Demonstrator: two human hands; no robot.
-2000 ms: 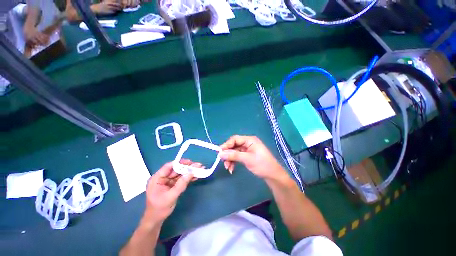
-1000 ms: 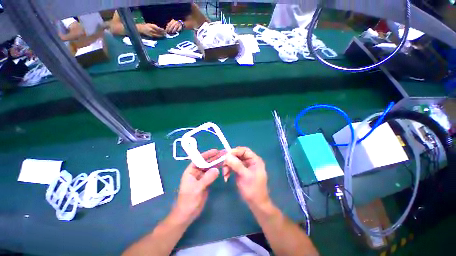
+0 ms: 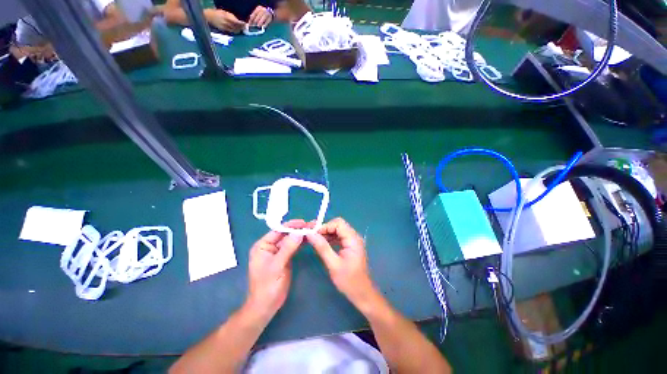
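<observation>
A white rounded-square frame (image 3: 322, 207) is held up by its near edge between both hands. My left hand (image 3: 272, 266) pinches it at the near left and my right hand (image 3: 342, 256) at the near middle, fingertips almost meeting. A thin pale wire (image 3: 306, 133) curves up from the frame's right side and bends away to the left over the bench. A second white frame (image 3: 259, 202) lies flat on the bench, partly hidden behind the held one. Where the wire sits in the frame is too blurred to tell.
A frame pile (image 3: 117, 256), a white paper sheet (image 3: 209, 235) and a smaller paper (image 3: 53, 225) lie left. A wire bundle (image 3: 424, 237), green box (image 3: 462, 226) and blue hose (image 3: 479, 151) are right. A slanting metal support (image 3: 121, 102) stands left; people work opposite.
The view has shifted. My right hand has moved from the frame's right side to its near edge, beside my left hand. The wire has swung from straight away to a leftward curve.
</observation>
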